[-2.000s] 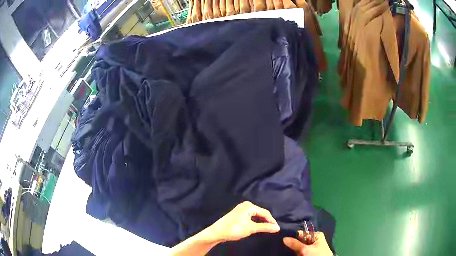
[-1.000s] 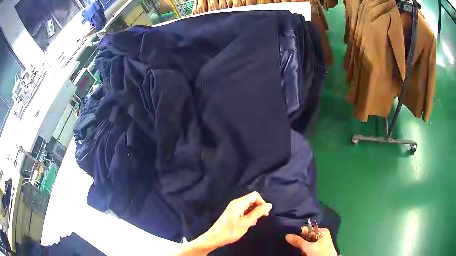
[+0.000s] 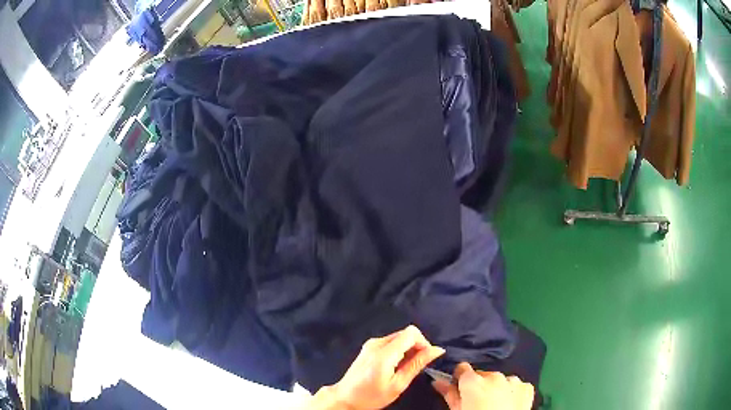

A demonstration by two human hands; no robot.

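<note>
A large navy garment point(image 3: 385, 184) lies rumpled over the pile on the table, with shiny bluish lining point(image 3: 473, 280) showing at its right side. My left hand point(image 3: 389, 370) is at the garment's lower edge, thumb and fingertips pinched together; what is between them is too small to tell. My right hand point(image 3: 481, 390) is just right of it and holds small metal thread snips point(image 3: 440, 375), blades pointing left towards my left fingertips. The snips' handles are hidden in the hand.
The white table point(image 3: 208, 370) shows along the left and front. A second dark heap point(image 3: 128, 396) is at the lower left. Tan jackets point(image 3: 601, 88) hang on a wheeled rail point(image 3: 617, 216) at the right, over green floor. Benches with equipment stand at the left.
My right hand has turned and moved left, bringing the snips from pointing up to pointing at my left fingertips. My left hand has lowered slightly since one second ago.
</note>
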